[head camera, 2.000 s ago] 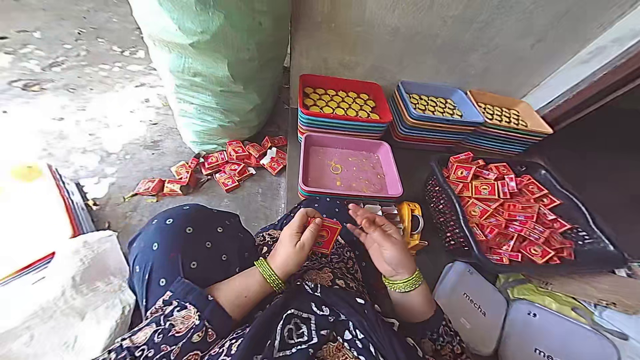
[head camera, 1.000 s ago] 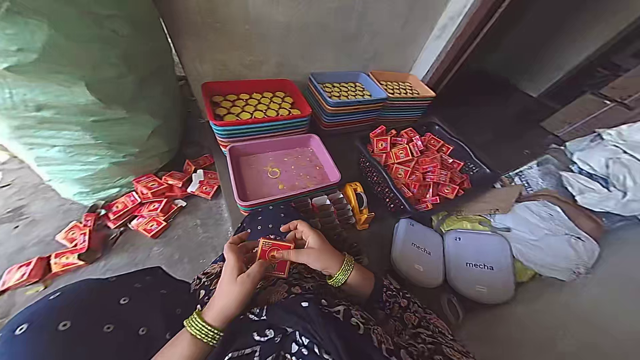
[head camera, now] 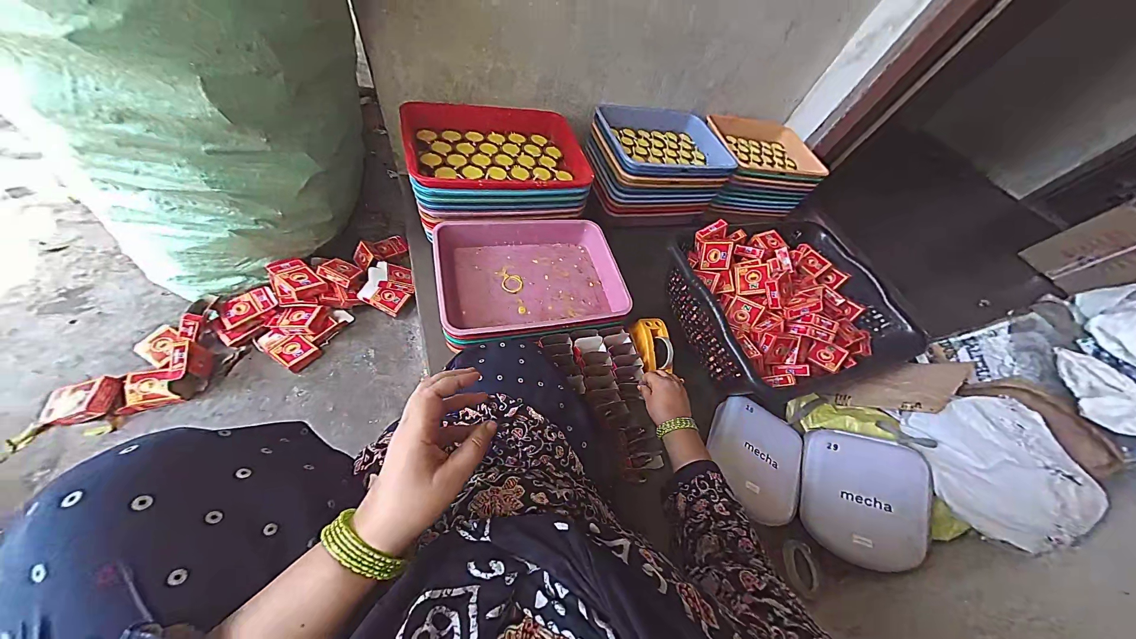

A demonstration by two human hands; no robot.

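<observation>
My left hand [head camera: 435, 453] hovers above my lap with its fingers apart and nothing in it. My right hand [head camera: 664, 398] reaches down beside the rows of small open boxes [head camera: 603, 373], near a yellow tape dispenser [head camera: 654, 344]; its fingers are bent and what they touch is too small to tell. A pink plastic tray [head camera: 532, 232] on a stack holds a yellow ring and crumbs. To the right, a black plastic basket [head camera: 879, 297] is heaped with small red cardboard boxes [head camera: 781, 302].
Stacked trays with round yellow-topped pieces, the top ones red [head camera: 581, 169], blue [head camera: 661, 169] and orange [head camera: 812, 164], line the wall. Red boxes [head camera: 297, 306] lie on the floor by a green sack [head camera: 204, 133]. Two grey cases [head camera: 865, 479], a tape roll [head camera: 801, 568] and plastic bags lie at right.
A second ago both hands held a small red box over my lap. Now they are apart: my right hand has moved right to the open boxes, and my left hand has let go.
</observation>
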